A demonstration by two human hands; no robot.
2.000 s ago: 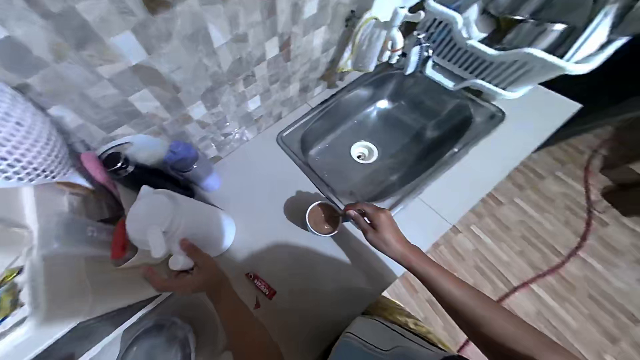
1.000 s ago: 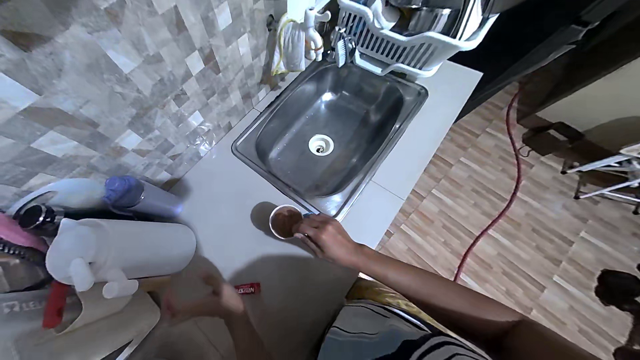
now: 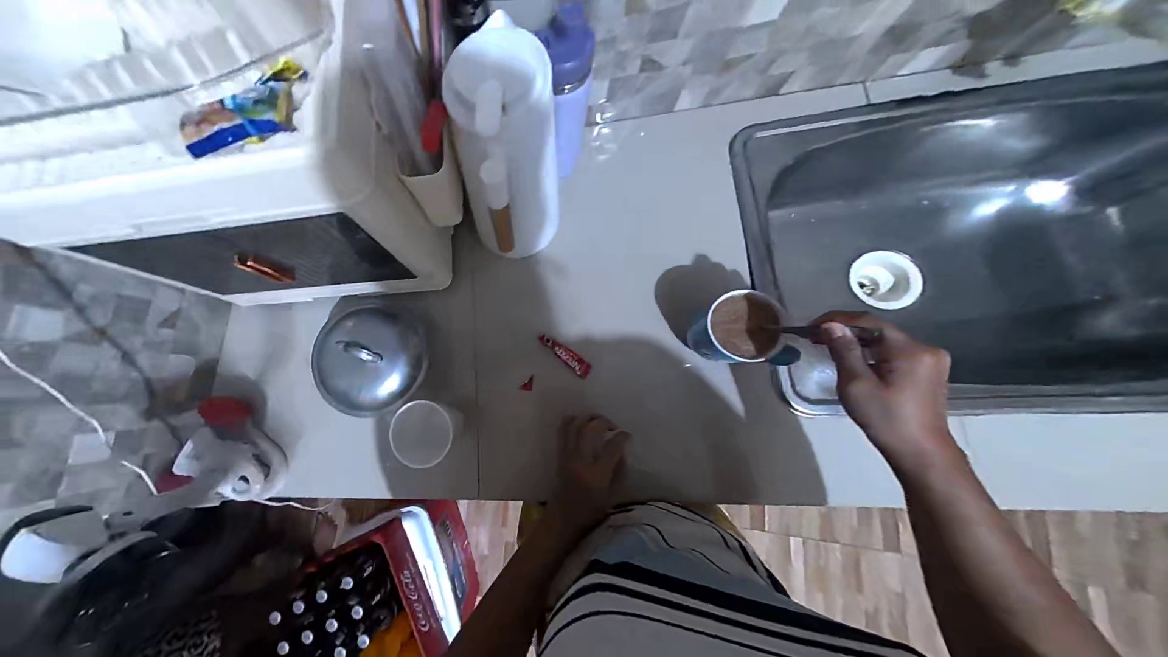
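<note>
My right hand point(image 3: 890, 383) grips the handle of a spoon point(image 3: 808, 332), whose bowl end is hidden in the brown drink in a mug point(image 3: 703, 341). The mug stands on the counter beside the left rim of the steel sink point(image 3: 762, 228). My left hand point(image 3: 591, 458) rests on the counter near its front edge, fingers loosely bent, with no object visible in it. Beyond that hand lie an empty-looking red sachet point(image 3: 566, 356) and a small torn red piece point(image 3: 526, 383).
A white thermal jug point(image 3: 511, 137) and a purple-lidded bottle point(image 3: 570, 100) stand by the wall. Left are a white cabinet point(image 3: 383, 201), a metal-lidded pot point(image 3: 370, 379), a plastic cup point(image 3: 422, 433) and a red-capped container point(image 3: 225, 412). A red crate with bottles point(image 3: 411, 584) sits below the counter.
My left hand has left the white jug and now rests on the counter. My right hand stays at the mug with the spoon. The view has swung strongly to the left.
</note>
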